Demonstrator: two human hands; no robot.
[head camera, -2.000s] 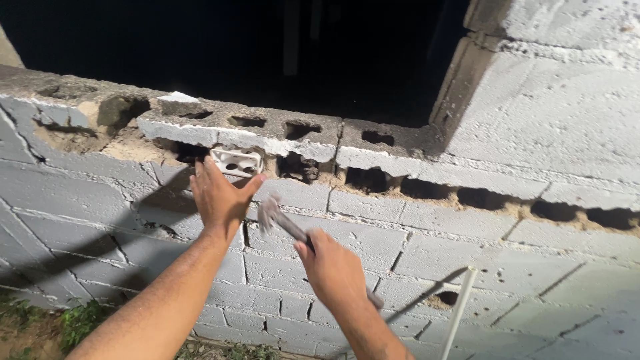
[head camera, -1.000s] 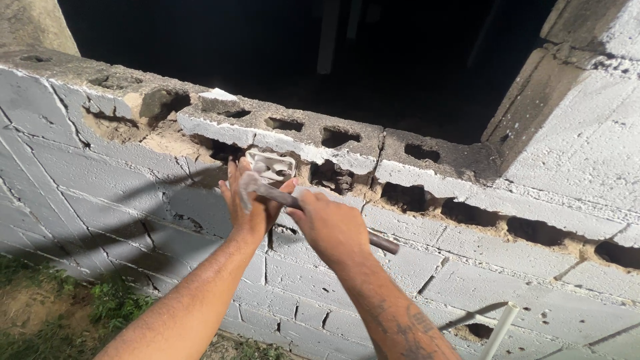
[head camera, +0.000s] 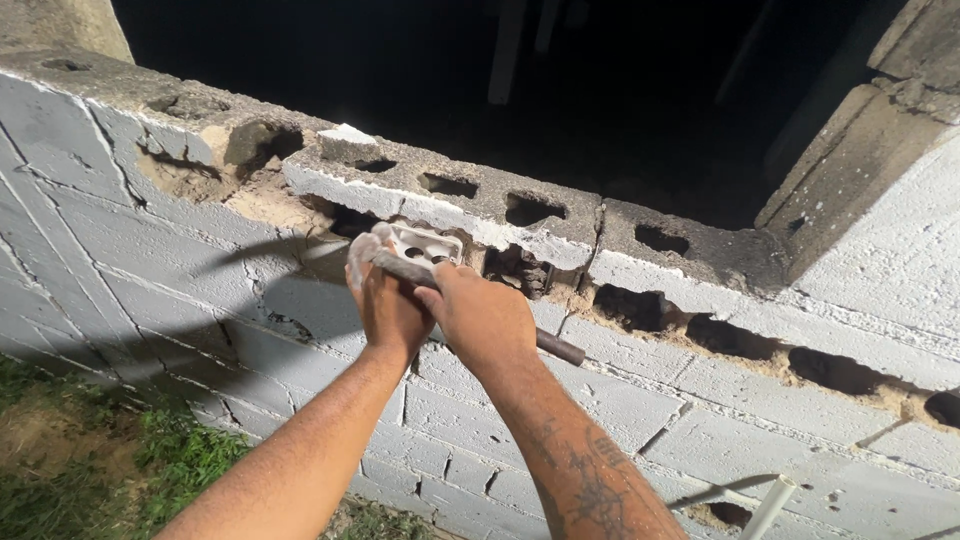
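A white plastic electrical box (head camera: 425, 241) sits in a broken-out gap of the concrete block wall (head camera: 525, 420), just under the top course. My left hand (head camera: 390, 311) is at the box's lower left edge; its fingers are partly hidden behind the hammer, so its grip on the box is unclear. My right hand (head camera: 487, 315) is closed around the shaft of a claw hammer (head camera: 401, 266). The blurred hammer head is over my left fingers, beside the box, and the handle's end sticks out at the right of my right hand.
Hollow concrete blocks (head camera: 480, 191) form the sill below a dark opening. A row of broken holes (head camera: 727, 337) runs right along the wall. A white pipe (head camera: 769, 506) stands out at lower right. Green weeds (head camera: 176, 450) grow at lower left.
The hammer head has moved from below and right of the box, two seconds ago, to its left side over my left hand. The view has shifted closer to the box.
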